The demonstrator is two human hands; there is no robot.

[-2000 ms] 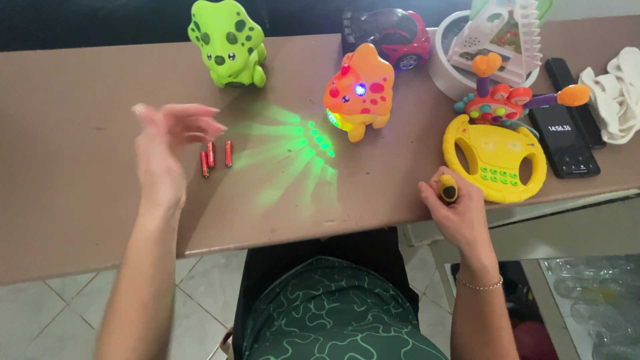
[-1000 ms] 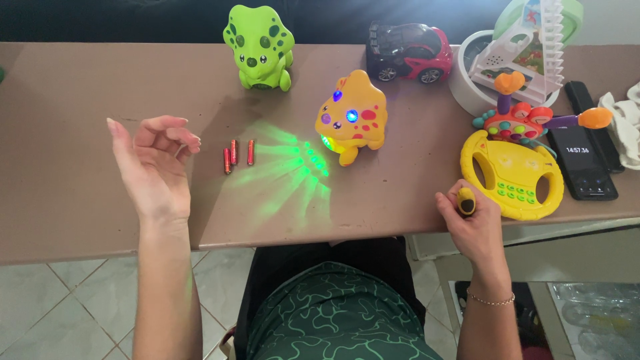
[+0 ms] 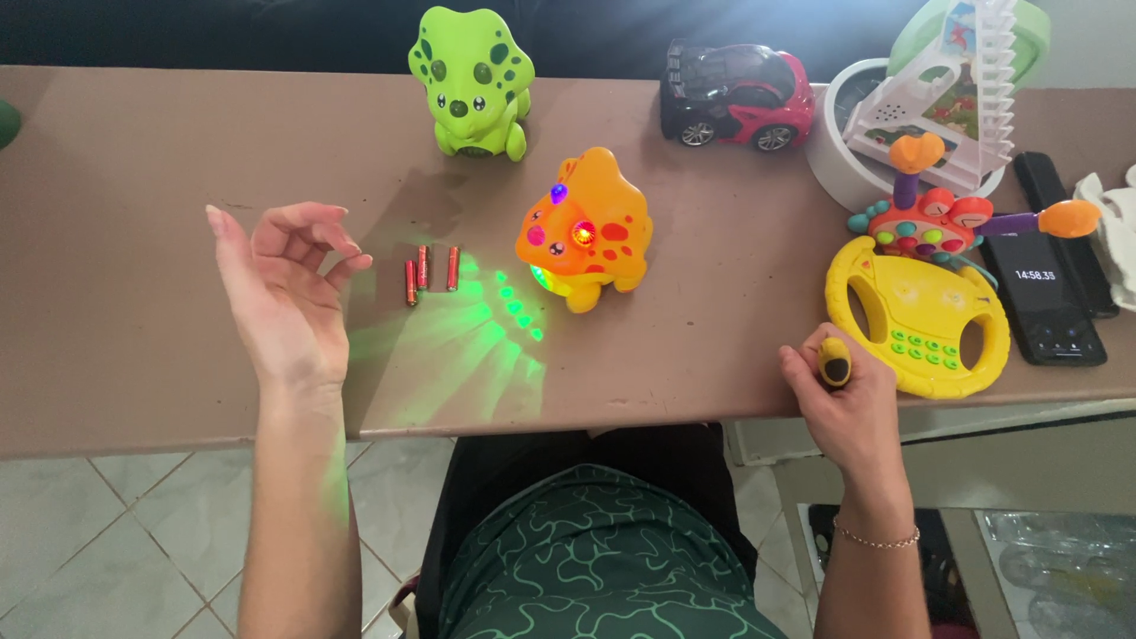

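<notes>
My left hand [image 3: 297, 297] is raised palm up with fingers apart and nothing in it, left of several red batteries [image 3: 422, 268] lying on the brown table. My right hand [image 3: 843, 390] is closed around the yellow and black handle of a tool [image 3: 834, 362], its working end hidden, by the table's front edge. An orange toy dinosaur [image 3: 599, 235] stands between the hands with its lamps lit, casting green light on the tabletop. Behind it to the left stands a green toy dinosaur [image 3: 473, 84]. A yellow toy steering wheel [image 3: 923, 324] lies just beyond my right hand.
A red and black toy car [image 3: 737, 96] stands at the back. At right are a white round tub [image 3: 834, 146] holding a plastic toy, a toy crab [image 3: 932, 222], a phone [image 3: 1043, 302], a dark object beside it and white cloth-like pieces [image 3: 1109, 222]. The table's front edge [image 3: 568, 428] runs before me.
My left hand has turned from a blurred pose near the batteries to palm up, farther left of them. The orange dinosaur has turned somewhat, and its lamp colours have changed.
</notes>
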